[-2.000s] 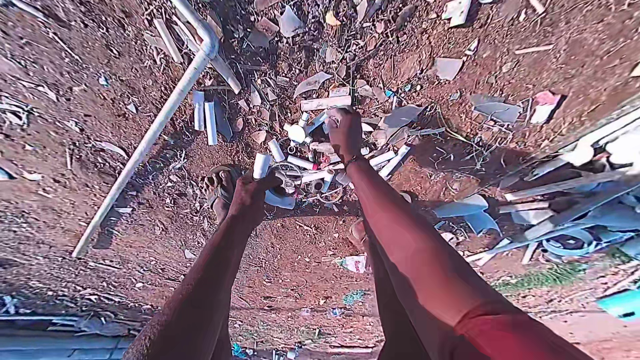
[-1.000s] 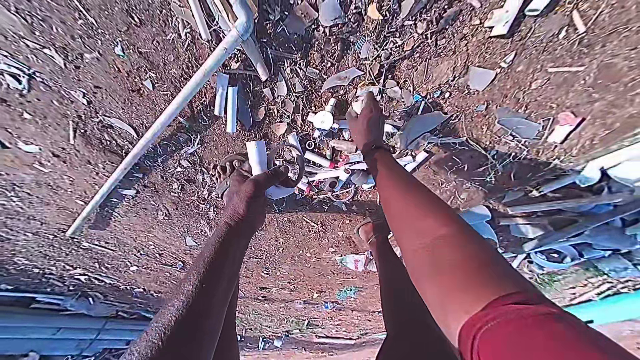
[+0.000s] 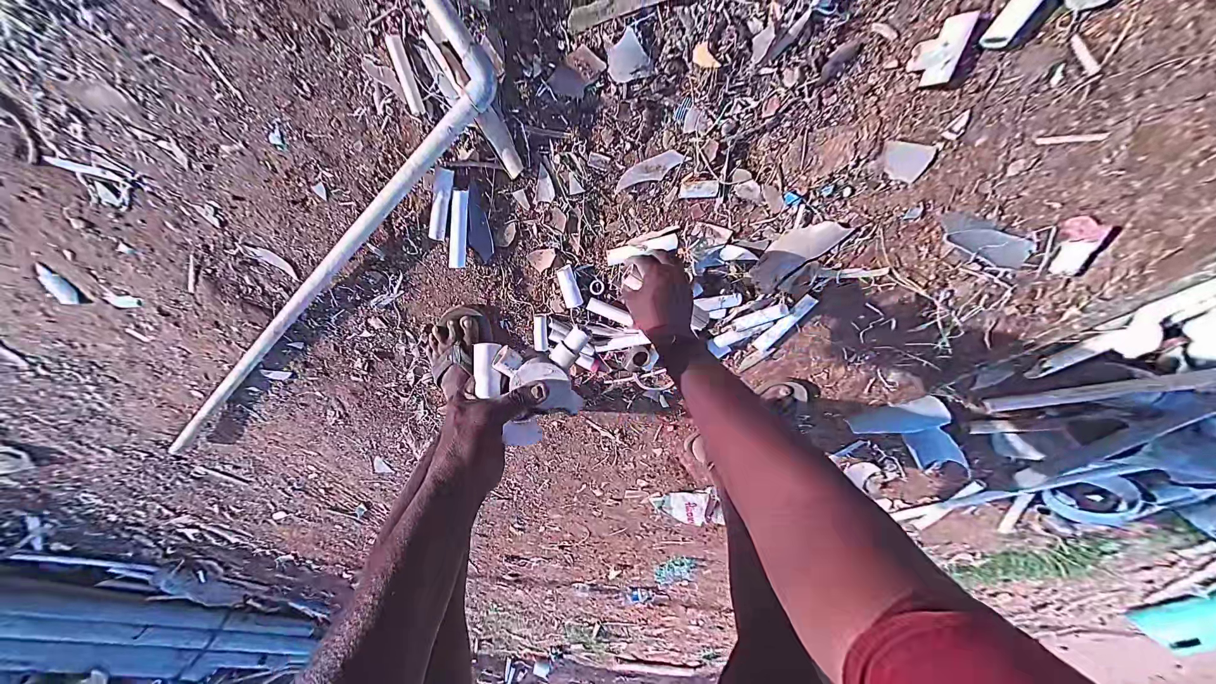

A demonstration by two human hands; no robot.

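Note:
My left hand [image 3: 489,408] is closed around white plastic pipe pieces, among them a short wide pipe piece [image 3: 487,370] standing up beside the thumb and a curved white piece [image 3: 549,386]. My right hand [image 3: 658,290] reaches over a heap of short white pipe offcuts [image 3: 617,339] on the soil; its fingers are at a small pale piece [image 3: 635,275], and whether they grip it is hard to tell. A white pipe length [image 3: 642,249] lies just beyond those fingers. More pipe offcuts [image 3: 779,323] lie to the right of this hand.
A long pipe with an elbow [image 3: 332,261] lies slantwise at the left. Flat grey shards [image 3: 801,253] and dry twigs are scattered about. Scrap pipes and a coil [image 3: 1092,500] are piled at the right, long pipes [image 3: 142,617] at the lower left. My sandalled foot [image 3: 456,332] is near the heap.
The white fitting by my right hand in the earlier frames is not at that spot now. More white pieces show at my left hand, which earlier held a short pipe piece.

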